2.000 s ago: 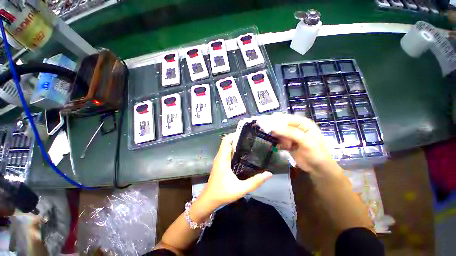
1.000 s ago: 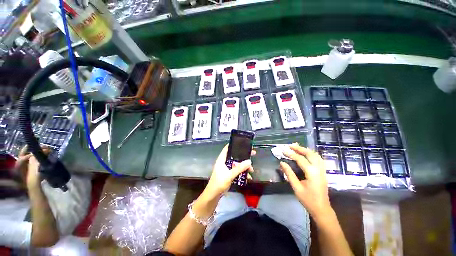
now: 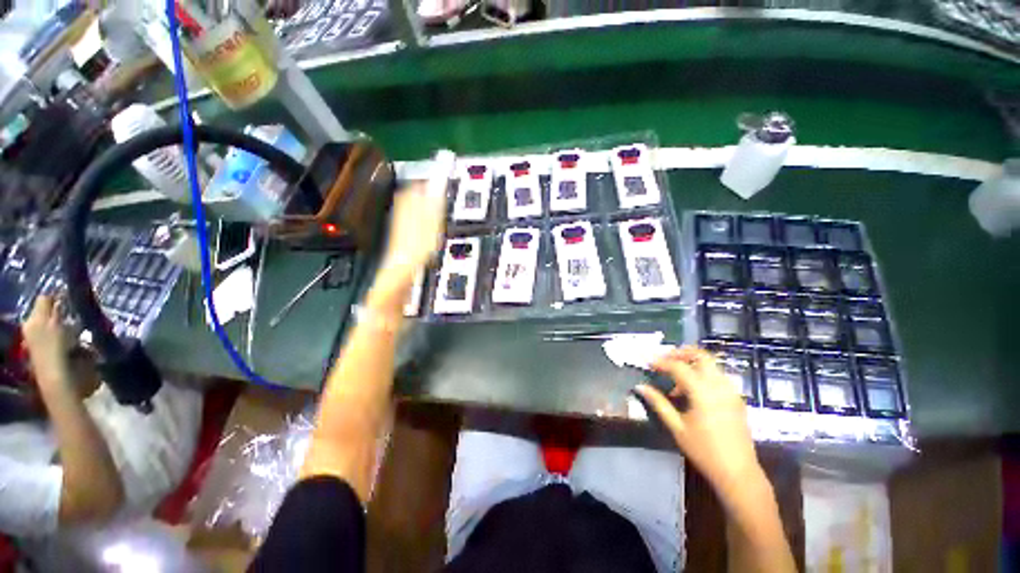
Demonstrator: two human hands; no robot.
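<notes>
My left hand (image 3: 412,235) is blurred over the left end of the clear phone tray (image 3: 548,318). It holds a phone (image 3: 443,170), seen as a narrow white shape, at the back-left pocket. The hand and wrist partly hide the front-left phone. The other phones (image 3: 577,260) lie white back up in two rows. My right hand (image 3: 699,405) is over the bench edge with thumb and fingers apart, fingertips beside a crumpled white wipe (image 3: 634,349). A thin stick (image 3: 570,335) lies left of the wipe.
The lens tray (image 3: 696,269) with dark square pockets is right of the phone tray. A pump bottle (image 3: 758,162) stands behind. At left are a brown box (image 3: 364,193), black hose (image 3: 76,241), blue line (image 3: 202,252) and another person's arm (image 3: 76,431).
My left hand has carried the phone from in front of me forward and left to the tray. My right hand has let the wipe rest on the bench.
</notes>
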